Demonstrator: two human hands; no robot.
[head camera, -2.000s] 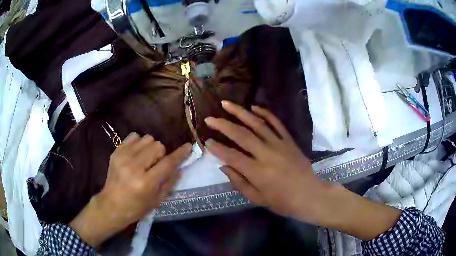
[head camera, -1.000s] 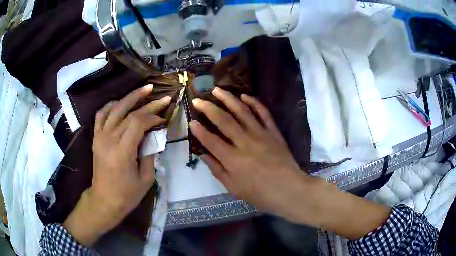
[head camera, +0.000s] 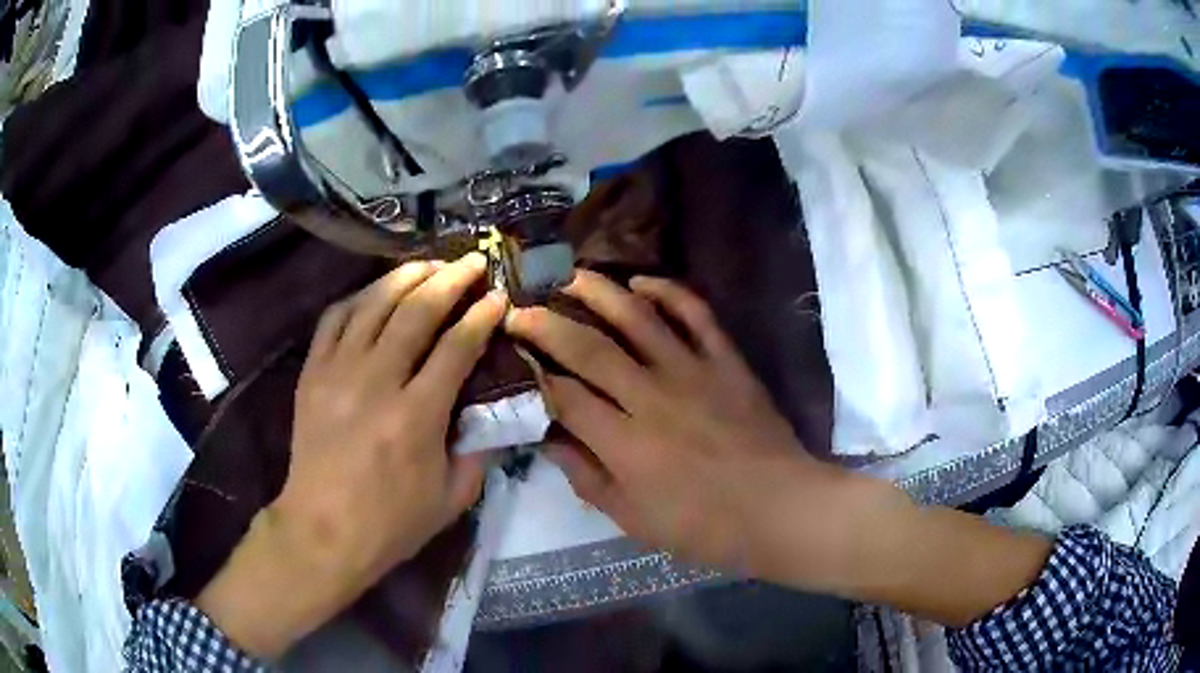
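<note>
A dark brown panel (head camera: 750, 263) lies on the machine table and runs under the brass-coloured presser foot (head camera: 495, 245). My left hand (head camera: 395, 381) lies on the fabric with its fingertips just left of and below the foot. My right hand (head camera: 658, 408) lies on the fabric with its fingertips below the foot and the small grey block (head camera: 545, 266). The fingertips nearly meet at the seam. A white strip (head camera: 503, 423) with brown fabric above it lies between my thumbs. Whether either hand pinches the fabric is hard to tell.
The white machine head (head camera: 684, 105) with a blue stripe spans the top. A curved metal guard (head camera: 263, 118) is at its left end. White fabric (head camera: 908, 289), pens (head camera: 1105, 296) and the ruler edge (head camera: 592, 575) are right and front. White quilted fabric (head camera: 1119, 480) is below right.
My left hand has moved right and closer to the foot. The gap between the fabric edges below the foot has closed, and the white strip has shifted right. My right hand stays near the foot.
</note>
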